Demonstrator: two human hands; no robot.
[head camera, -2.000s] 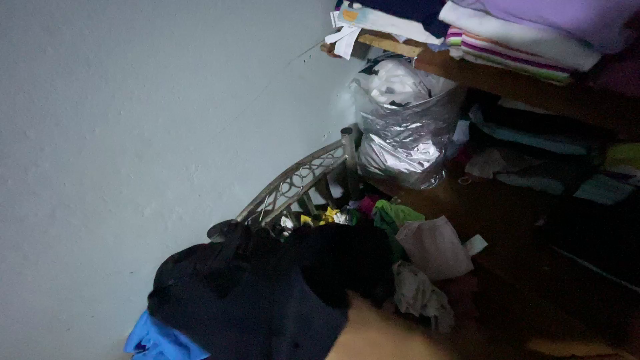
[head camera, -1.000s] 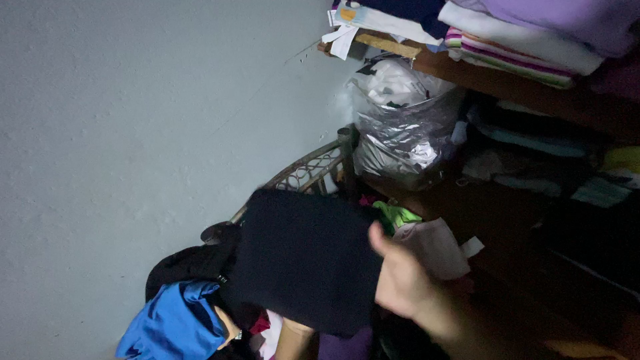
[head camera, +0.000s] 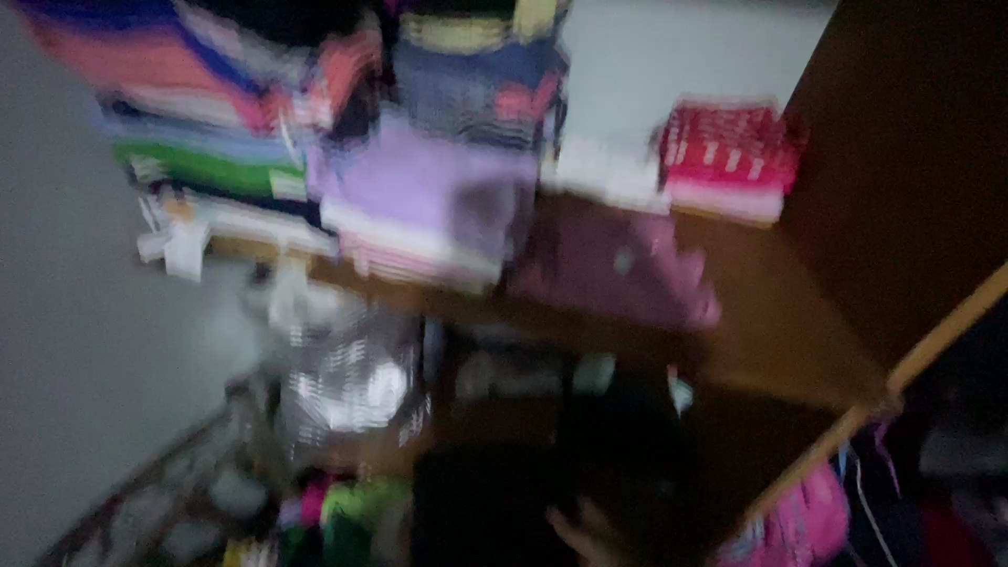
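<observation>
The head view is strongly blurred. At the bottom centre a dark folded cloth (head camera: 484, 504) stands before the lower shelf, and my right hand (head camera: 587, 531) is at its right edge, fingers against the cloth. My left hand is not visible. Just left of the cloth lie bright green (head camera: 358, 512) and pink clothes in a heap. Above my right hand, another dark pile sits in the shadowed lower compartment.
A wooden shelf (head camera: 756, 315) holds stacked folded clothes, a purple stack (head camera: 425, 181) and a red patterned pile (head camera: 728, 150) among them. A clear plastic bag (head camera: 346, 386) stands below at left, near a metal rail (head camera: 150, 472). A wooden edge (head camera: 835, 433) runs diagonally at right.
The view has swung up and to the right, towards the shelves. The dark folded cloth and my right hand have moved from beside the metal rail to in front of the lower shelf.
</observation>
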